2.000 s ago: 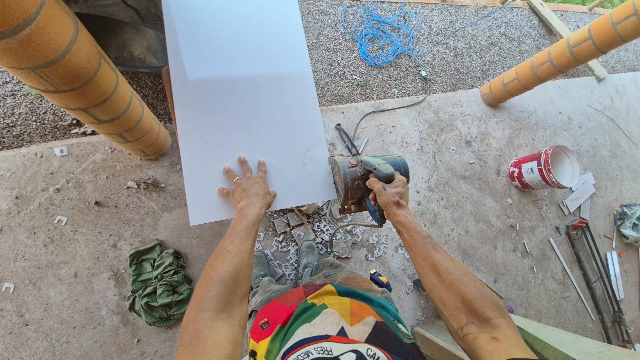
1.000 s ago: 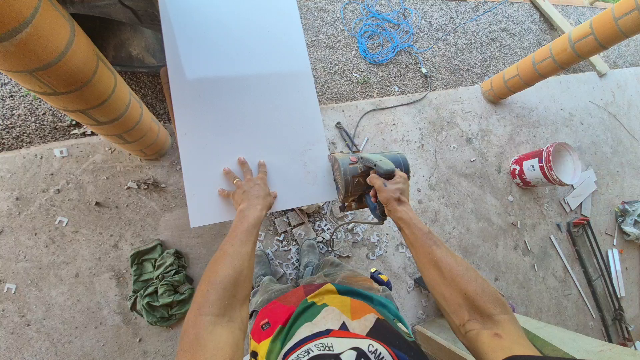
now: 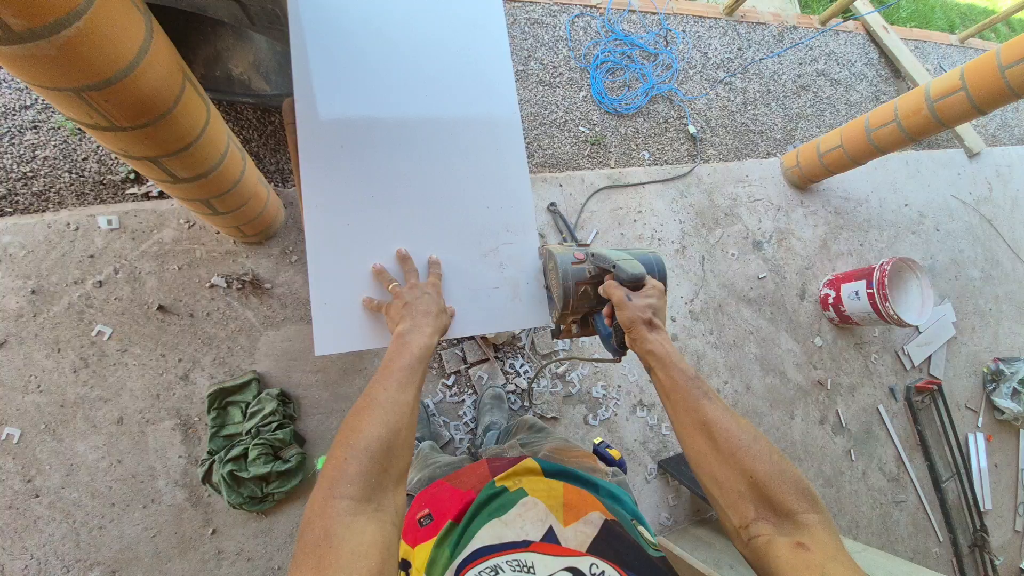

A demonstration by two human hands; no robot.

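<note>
A large white rectangular panel stretches away in front of me. My left hand lies flat on it near its near edge, fingers spread, a ring on one finger. My right hand is closed around the handle of a dusty corded power tool, which looks like a saw. The tool sits against the panel's right edge, near the close corner; its blade is hidden. A dark cable runs from beyond the tool to a plug joined to a blue extension cord on the gravel.
Small white offcuts litter the concrete around my boots. A green cloth lies at left, between the panel and my side. A red bucket and a manual tile cutter are at right. Brick columns rise on both sides.
</note>
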